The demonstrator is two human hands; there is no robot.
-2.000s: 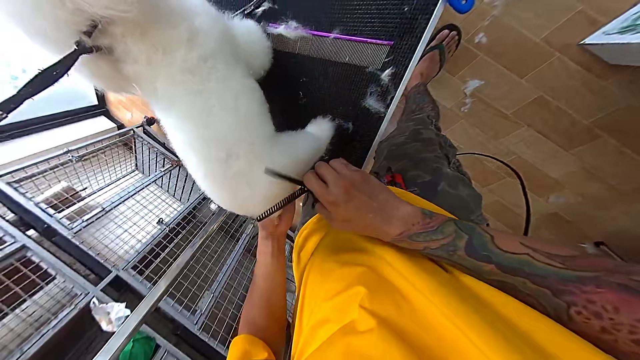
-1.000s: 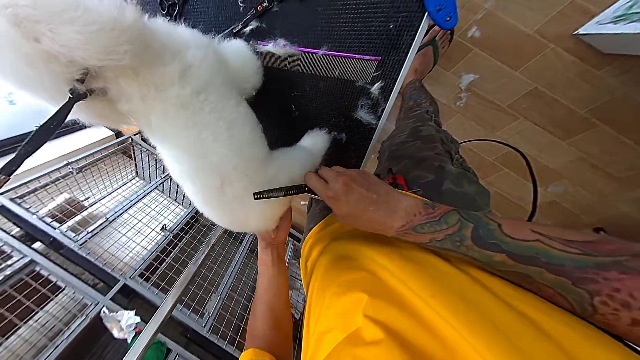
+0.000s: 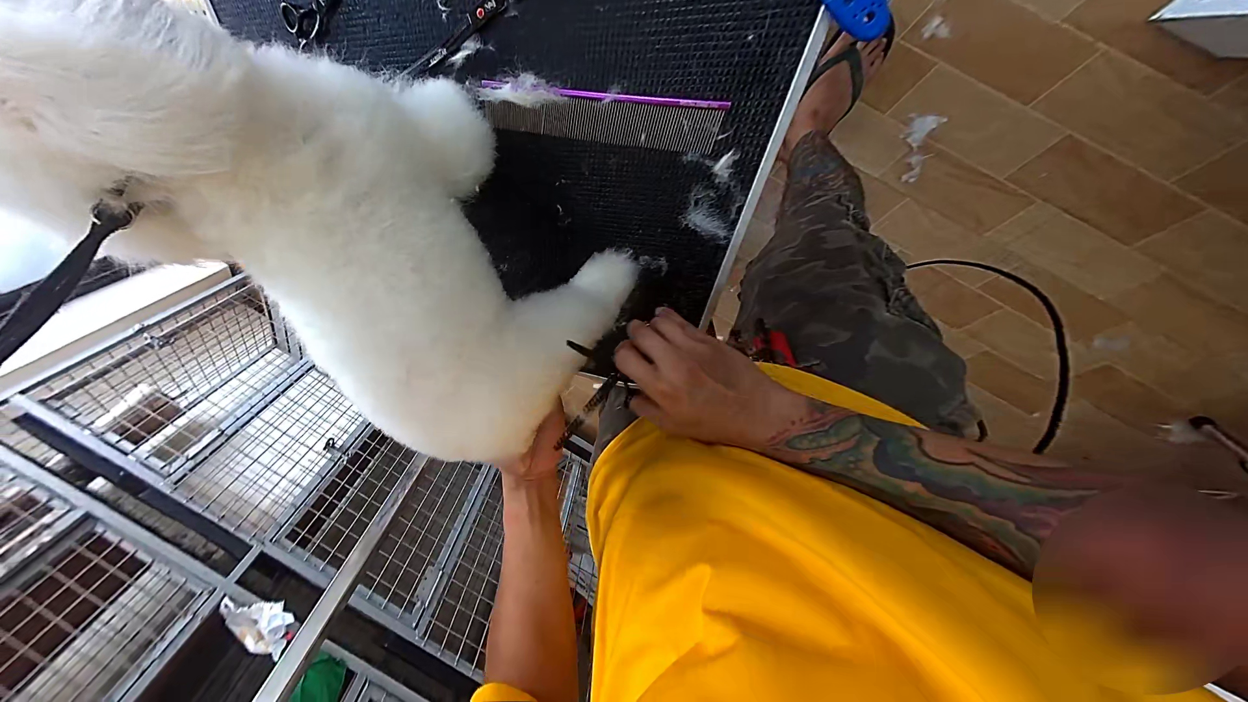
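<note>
A fluffy white dog [image 3: 390,253] stands on a black ribbed grooming table, a dark strap [image 3: 68,263] round it at the left. Thinning shears [image 3: 587,409] with one toothed blade are in my right hand [image 3: 682,375], their blades apart beside the dog's hind leg [image 3: 575,302]. My left hand [image 3: 542,450] is under the dog's rear, touching it; its fingers are mostly hidden by fur. On the table behind the leg lies a metal comb with a purple spine [image 3: 624,99]. Black scissors [image 3: 458,39] and the finger rings of another pair [image 3: 304,18] lie near the top.
The table's metal edge [image 3: 765,180] runs past my leg. Wire cages [image 3: 224,458] stand below at the left, with a crumpled tissue [image 3: 257,624]. White fur tufts lie on the table and tiled floor [image 3: 1072,127]. A black cable [image 3: 1058,331] curves over the floor.
One second ago the shears' blades lay together across the dog's rear; now they are apart and farther right, at the back of the hind leg. My left hand stays under the rear.
</note>
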